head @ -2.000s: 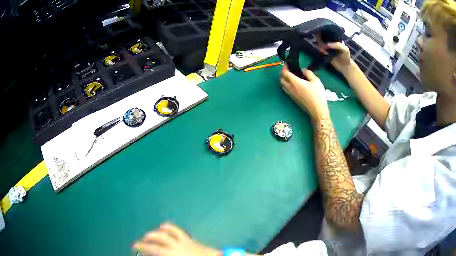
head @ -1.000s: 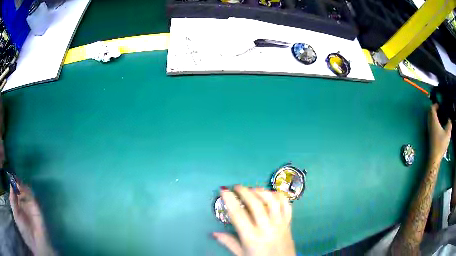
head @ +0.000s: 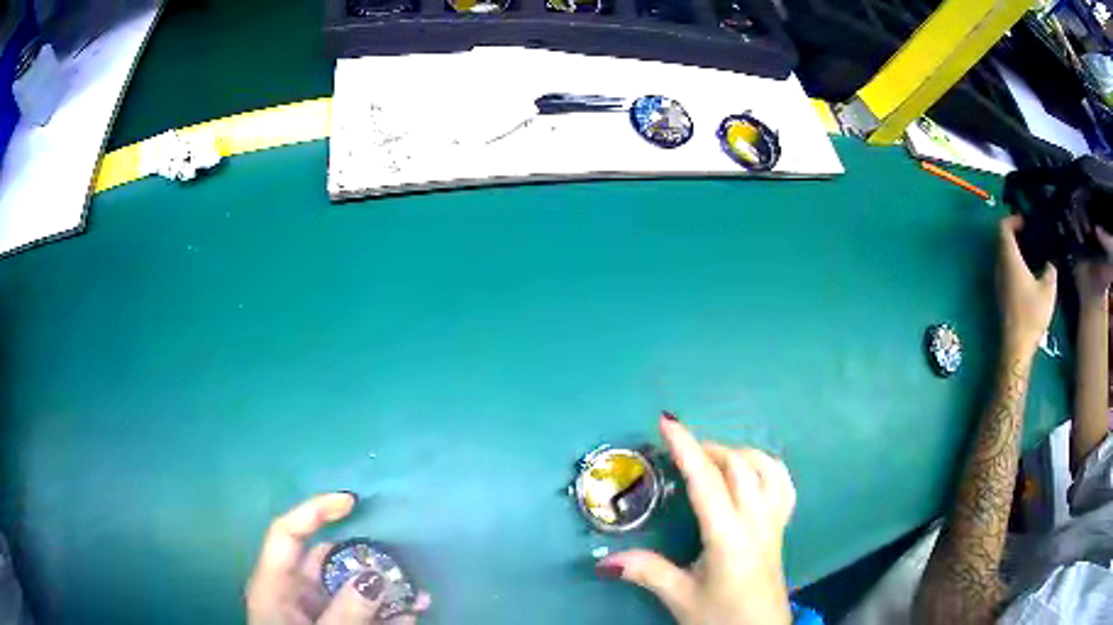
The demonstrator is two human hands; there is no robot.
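Note:
A round watch case [head: 619,488] with small lugs and an amber-yellow inside lies on the green mat. My right hand [head: 720,525] is just to its right, thumb and fingers spread around its side, not visibly touching it. My left hand [head: 299,568] holds a round, silvery-blue speckled circuit board module [head: 364,571] near the bottom edge, thumb on its face. The lower parts of both hands are cut off by the frame edge.
A white board [head: 452,147] at the back bears a dark-handled tool [head: 583,105], another module [head: 663,121] and another case [head: 748,140]. Behind is a black foam tray [head: 549,39]. A module [head: 943,349] lies right, near a co-worker's tattooed arm [head: 995,452]. A yellow post [head: 946,61] stands back right.
The view has swung left and down from the co-worker. The module that was under my right hand is now in my left hand. My right hand has moved to the right side of the case.

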